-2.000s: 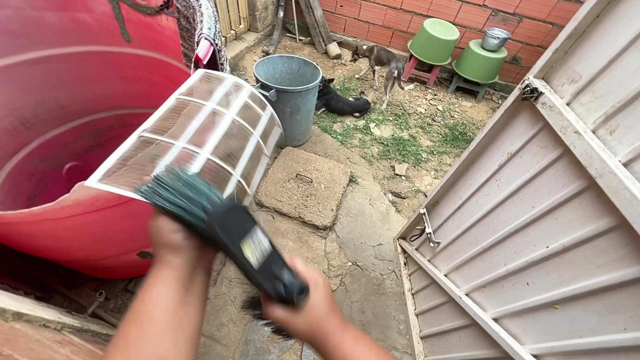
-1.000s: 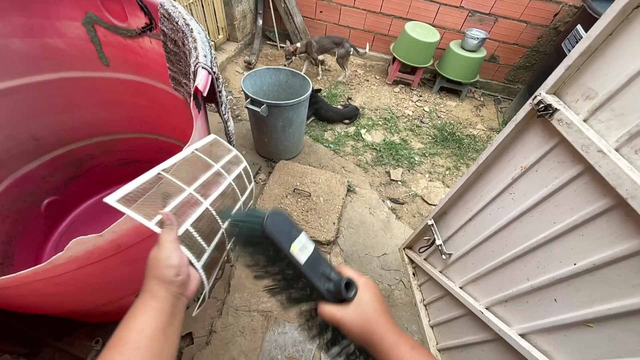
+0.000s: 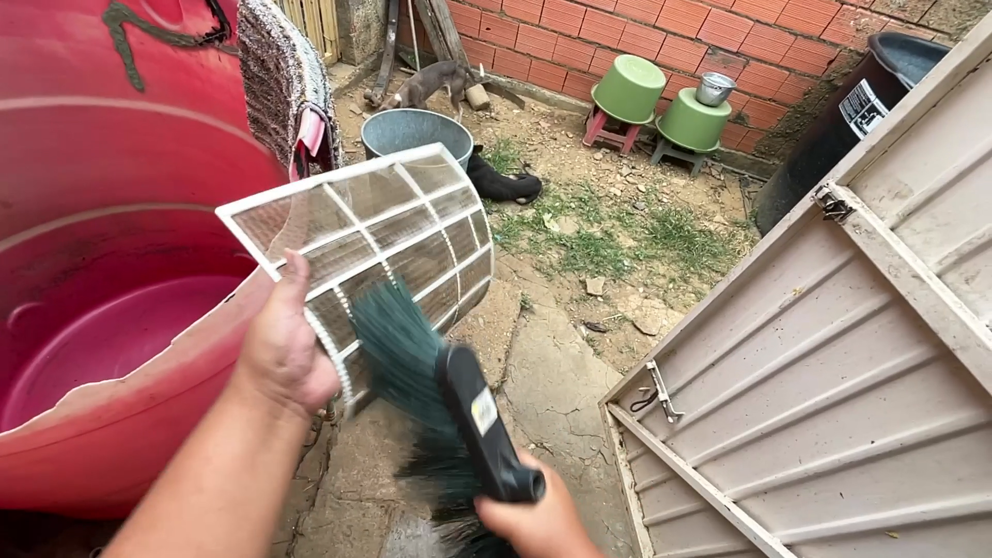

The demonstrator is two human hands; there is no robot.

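My left hand [image 3: 288,341] holds a curved mesh filter screen with a white plastic frame [image 3: 384,229] by its near left edge. The screen bows outward, its far end up in front of the grey bucket. A broom head with a black plastic back [image 3: 480,422] and dark green bristles [image 3: 395,341] is in my right hand [image 3: 535,511], gripped at its lower end near the socket. The upper bristles are against or just over the lower part of the mesh; they are blurred. No long handle shows on the broom head.
A broken-edged red plastic tank [image 3: 155,387] stands at left, a metal door [image 3: 775,372] at right. Beyond are a grey bucket [image 3: 418,128], a lying black dog [image 3: 504,182], a standing dog [image 3: 430,81], green basins on stools [image 3: 629,87] and a dark barrel [image 3: 829,116].
The left hand, partly hidden behind the bristles two seconds ago, now shows plainly at the screen's edge. The screen is raised and overlaps the bucket. The standing dog has turned around.
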